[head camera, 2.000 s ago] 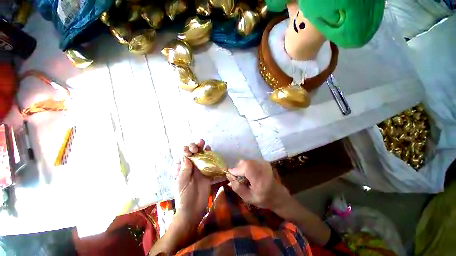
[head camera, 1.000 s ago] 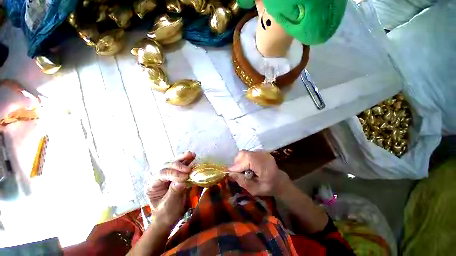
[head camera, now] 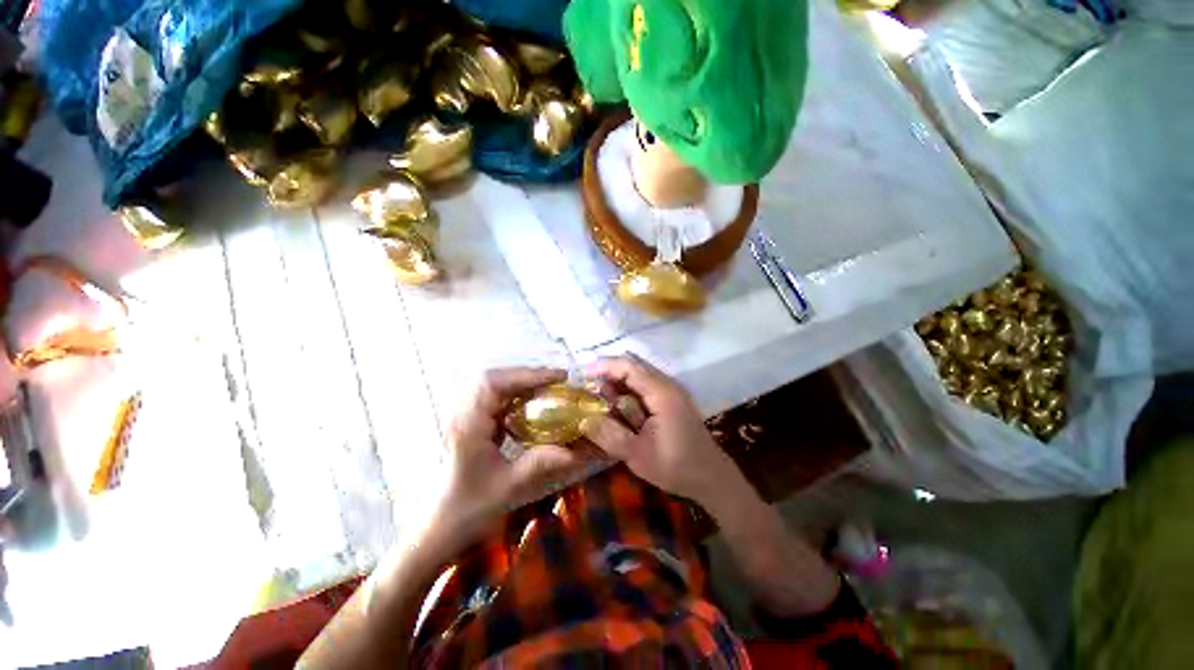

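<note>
A shiny gold stuffed piece [head camera: 555, 414] is held level at the table's front edge, above my lap. My left hand [head camera: 495, 439] has its fingers around the left end. My right hand [head camera: 661, 425] pinches the right end, fingertips close to the left ones. A small tool or needle in my right fingers cannot be made out. Two gold pieces [head camera: 396, 203] lie on the white-covered table [head camera: 485, 314], near a heap of gold pieces [head camera: 373, 92] spilling from a blue sack [head camera: 210, 79].
A green-hatted toy [head camera: 727, 92] stands in a brown ring, a gold piece at its front. Slim silvery snips or clip [head camera: 782, 279] lie beside it. A white bag [head camera: 1106, 406] of gold pieces stands at right. A yellow-orange strip [head camera: 115, 445] and orange ribbon [head camera: 66, 344] lie left.
The nearest loose gold piece is gone from the table. My hands have moved closer together around a gold piece; whether it is the same one as before cannot be told. The view has shifted.
</note>
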